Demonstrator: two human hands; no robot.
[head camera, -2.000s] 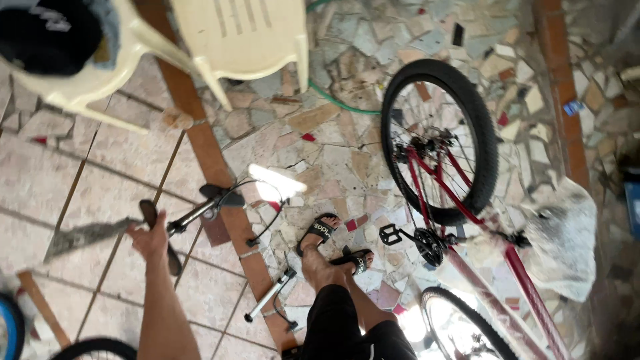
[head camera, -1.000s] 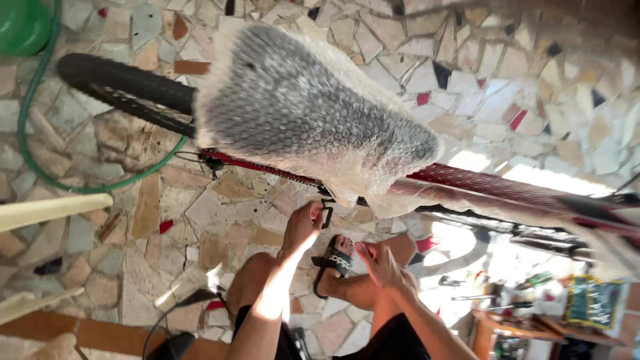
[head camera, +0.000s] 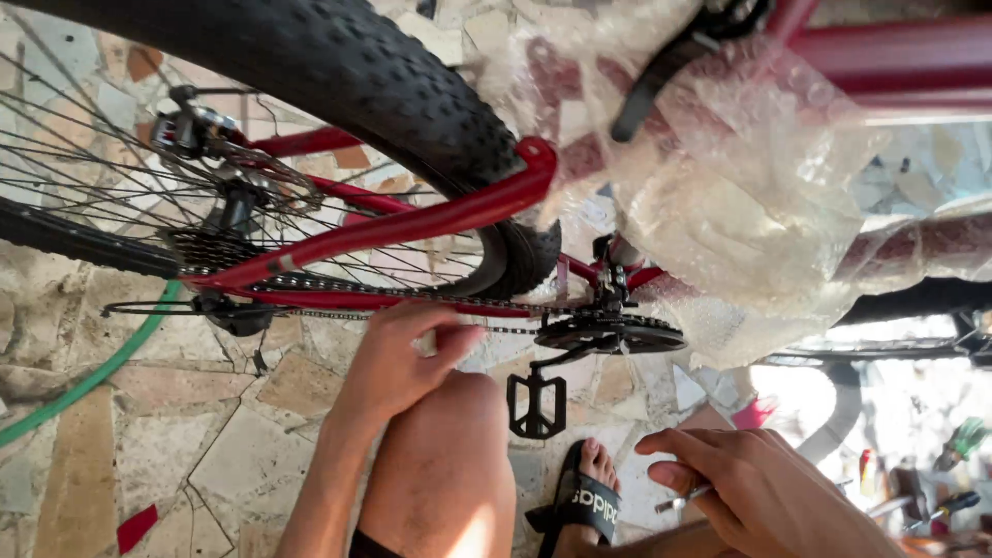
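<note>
My left hand (head camera: 403, 356) is at the bicycle chain (head camera: 508, 331), thumb and fingers curled; whether it grips the chain cannot be told. My right hand (head camera: 728, 473) holds a small metal tool (head camera: 682, 500), blurred, near my sandalled foot. The red bicycle frame (head camera: 387, 225) spans the view, with a knobby rear tire (head camera: 372, 85), a rear cassette (head camera: 209, 252), a rear derailleur (head camera: 236, 310) and a black chainring (head camera: 612, 335). A black platform pedal (head camera: 536, 407) hangs between my hands. Clear bubble wrap (head camera: 744, 209) covers part of the frame.
A green hose (head camera: 101, 380) curves over the broken-tile floor (head camera: 256, 457) at the left. Tools and a green glove-like item (head camera: 965, 442) lie blurred at the lower right. My slide sandal (head camera: 593, 500) is below the pedal. A second wheel shows at the right edge.
The view has moved in close to the rear of the bicycle. My left hand has gone from beside the pedal to the chain. Two seconds ago it was at a floor pump's handle.
</note>
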